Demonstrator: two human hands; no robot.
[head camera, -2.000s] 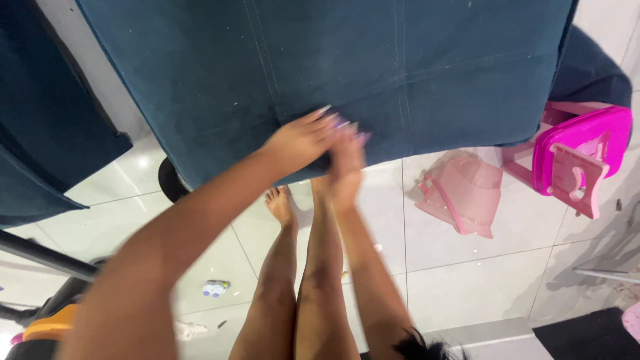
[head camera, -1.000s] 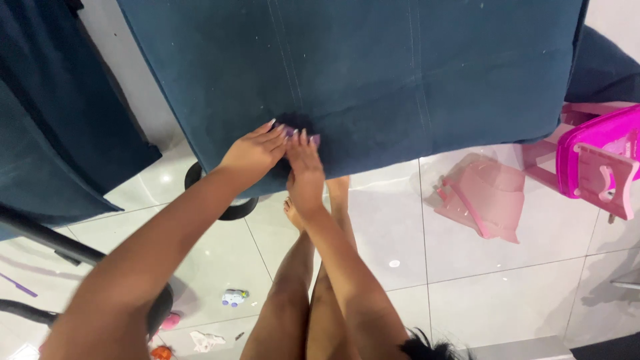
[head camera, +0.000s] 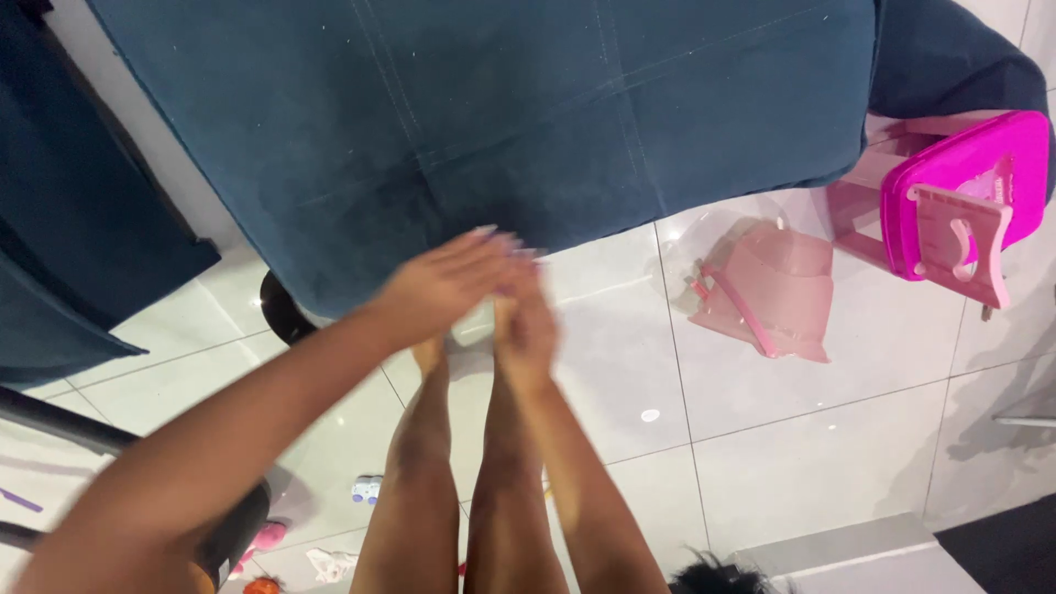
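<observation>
Blurred by motion, my left hand (head camera: 445, 285) reaches in from the lower left, its fingers stretched toward the front edge of a dark blue upholstered seat (head camera: 528, 107) with stitched seams. My right hand (head camera: 528, 322) is against it, the fingertips of both meeting near that edge. A small purple spot shows around the fingertips; whether it is nail colour or a held thing cannot be told. The palms are hidden, and no held object can be made out.
Right of my hands a translucent pink plastic bin (head camera: 784, 289) lies on the tiled floor (head camera: 610, 363). A bright pink child's chair (head camera: 965, 198) stands beyond it. A small toy car (head camera: 366, 488) is near my legs. Another blue upholstered piece (head camera: 82, 181) is at the left.
A second ago both hands were on the blue fabric with a purple thing at the fingertips; now they are together at the seat's front edge, nearer my legs.
</observation>
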